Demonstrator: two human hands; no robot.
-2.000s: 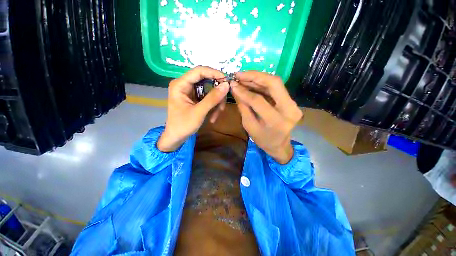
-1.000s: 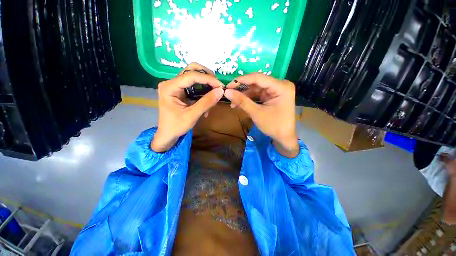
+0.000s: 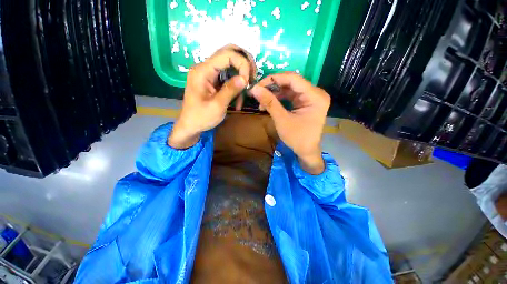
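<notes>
My left hand (image 3: 208,94) holds a small black housing (image 3: 227,74) between its curled fingers and thumb, over the near edge of the green tray (image 3: 162,75). My right hand (image 3: 300,111) pinches a small dark inner part (image 3: 272,87) between thumb and fingers, close beside my left fingertips. The fingers cover much of both pieces, and I cannot tell whether they touch. Small white pieces (image 3: 222,34) lie scattered in the tray, glaring bright in the middle.
Black tray stacks stand at left (image 3: 66,83) and right (image 3: 433,72). A cardboard carton (image 3: 389,147) and a blue bin (image 3: 451,157) are on the right beyond the bench. A metal frame (image 3: 36,252) is at lower left. Part of another person (image 3: 490,188) shows at the right edge.
My left hand has moved up over the tray's near edge and turned slightly. My right hand has turned since the oldest frame, with the small dark part now showing inside its fingers.
</notes>
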